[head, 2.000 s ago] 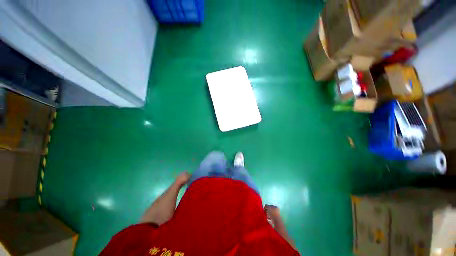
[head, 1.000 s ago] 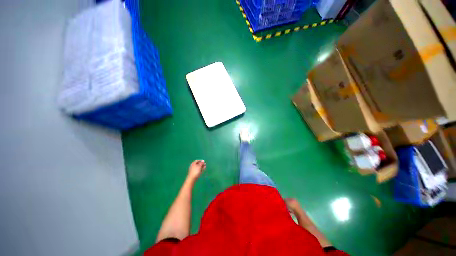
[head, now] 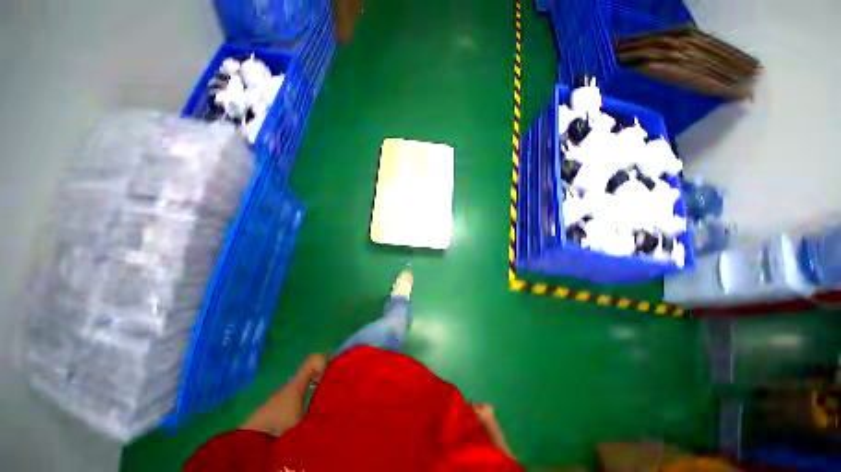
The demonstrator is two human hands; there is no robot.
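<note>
A flat, pale rounded rectangle (head: 413, 194) shows over the green floor just ahead of my front shoe; it looks like a board or low dolly, but I cannot tell which. My left hand (head: 313, 369) is beside my left thigh, small, blurred and partly hidden by my red shirt. My right hand (head: 484, 417) is low at my right side, also blurred and partly covered by the shirt. Neither hand touches the pale rectangle. I cannot make out the fingers of either hand or anything held.
Blue crates (head: 244, 304) with a film-wrapped pale stack (head: 138, 267) stand at left. A blue crate of wrapped white and black parts (head: 622, 184) stands at right behind yellow-black tape (head: 516, 138). Flattened cardboard (head: 687, 60) lies beyond it. Large water bottles (head: 756, 272) are at far right.
The view has moved on along the aisle. The open cartons at right have left view, and the blue crates are nearer. My left hand has swung back from in front to beside my thigh.
</note>
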